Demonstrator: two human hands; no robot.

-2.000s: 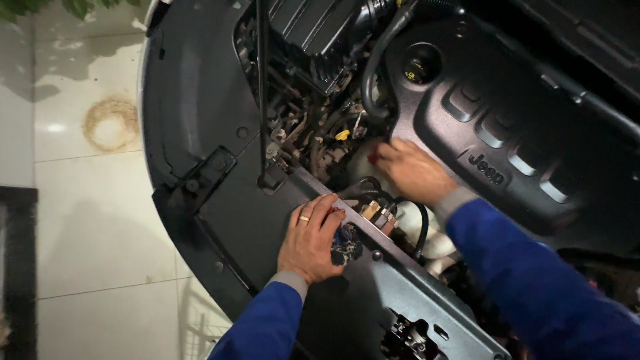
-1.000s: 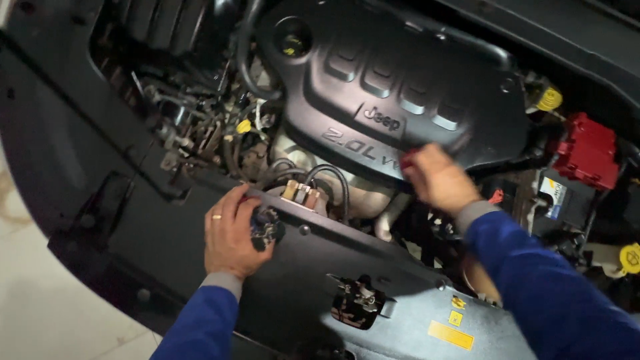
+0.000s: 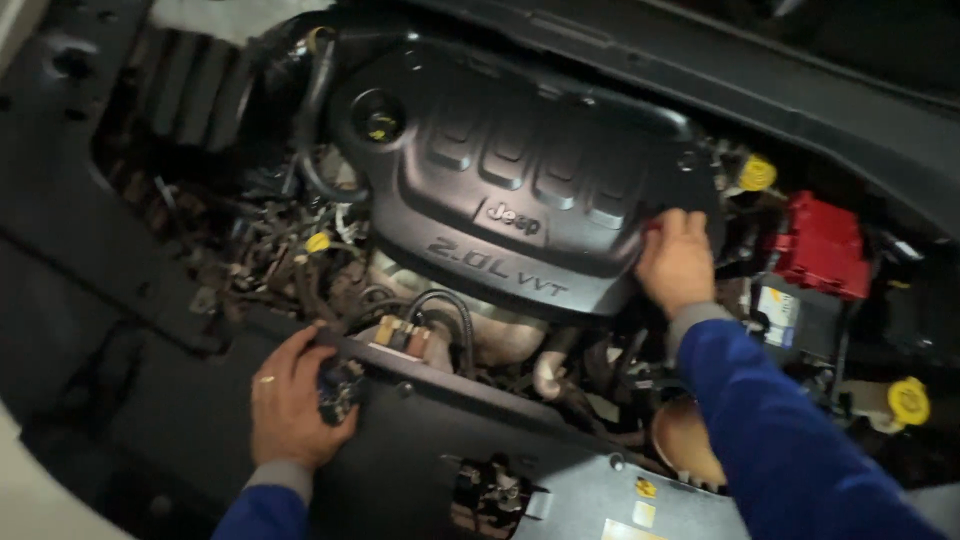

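Note:
My left hand [image 3: 296,401], with a ring on one finger, rests on the black front panel [image 3: 225,420] of an engine bay. Its fingers curl around a small dark object [image 3: 340,390] at the panel's edge; whether they grip it is hard to tell. Over the right end of the black plastic engine cover [image 3: 480,180] is my right hand [image 3: 679,259], its fingers bent around a small red thing [image 3: 654,224] that is mostly hidden. The cover bears the maker's name Jeep.
Right of the cover sits a battery with a red terminal cover [image 3: 821,244]. Yellow caps [image 3: 757,173] stand nearby. A dipstick's yellow handle [image 3: 318,242], hoses [image 3: 450,300] and connectors [image 3: 401,337] lie between panel and cover. A hood latch [image 3: 491,495] is at the bottom.
My right hand has moved from the cover's front left side to its right end, still with the red thing. My left hand stays by the dark object. The view has shifted right.

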